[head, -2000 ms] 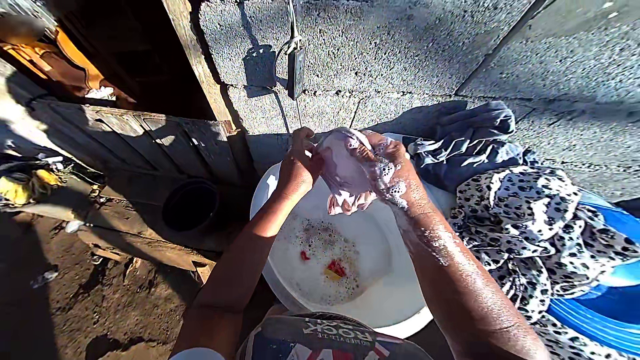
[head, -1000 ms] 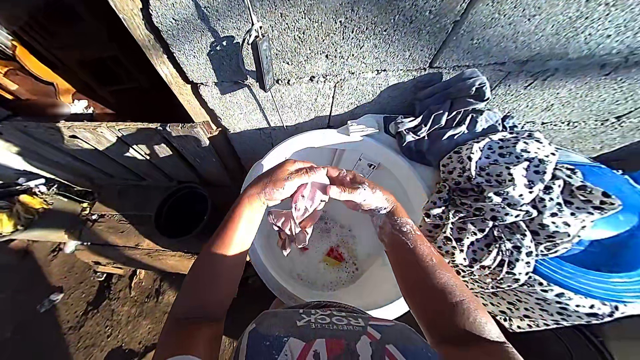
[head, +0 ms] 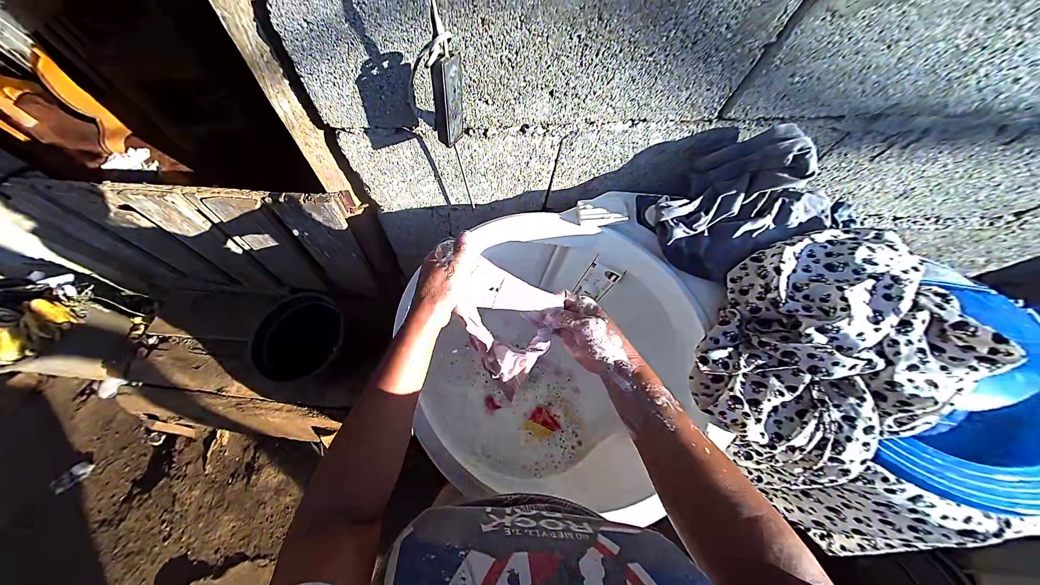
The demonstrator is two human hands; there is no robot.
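Observation:
A wet pale pink cloth (head: 516, 357) is stretched between my hands above a round white plastic tub (head: 479, 479). My left hand (head: 443, 272) grips its left end near the tub's upper left rim. Suds coat my right hand (head: 589, 329), which is closed on the cloth's right end over the middle of the tub. The loose part of the cloth hangs down between them. Below it, foamy water (head: 520, 443) holds a red and yellow item (head: 542, 421), too small to identify, and a small red piece.
Dark grey cloth (head: 743, 195) and black-spotted white fabric (head: 821, 349) lie right of the tub, the latter partly over a blue plastic basin (head: 975, 439). A black bucket (head: 296, 337) stands left. Behind rises a concrete block wall (head: 642, 73) with a hanging dark tag-like object (head: 447, 97).
My hands, close together on the cloth one second ago, are now farther apart, with the cloth spread between them. Two seconds ago they held it higher, near the tub's far rim.

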